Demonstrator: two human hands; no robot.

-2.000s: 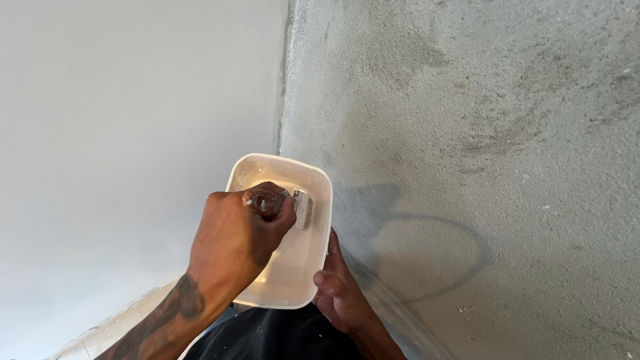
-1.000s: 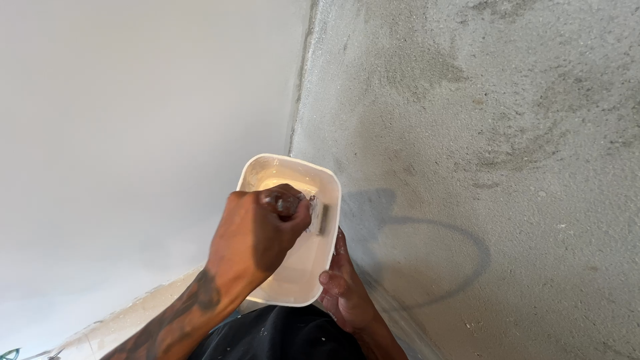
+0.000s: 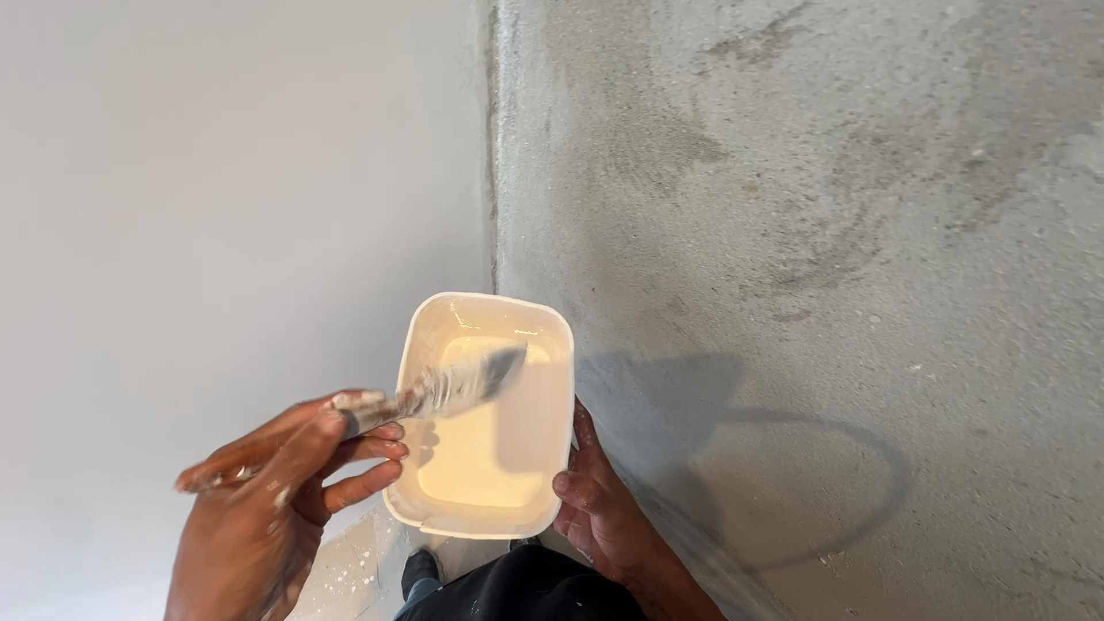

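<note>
A paint-smeared brush (image 3: 448, 386) is in my left hand (image 3: 267, 496), held by its handle between thumb and fingers. Its bristles hang over a white plastic tub (image 3: 565, 431) with pale liquid paint (image 3: 483, 466) inside. From the right side, my right hand (image 3: 599, 513) grips the tub, thumb at the rim and fingers partly hidden behind the wall. White paint marks the fingers of my left hand.
A smooth, light wall (image 3: 241, 190) on the left meets a rough grey plastered wall (image 3: 802, 259) at a vertical corner joint (image 3: 493, 172). Shadows fall on the rough wall. Below are a paint-spattered floor (image 3: 345, 565) and a shoe (image 3: 421, 569).
My left hand has moved left and turned, from inside the tub to its left edge, bringing the brush into plain view. The right hand still holds the tub.
</note>
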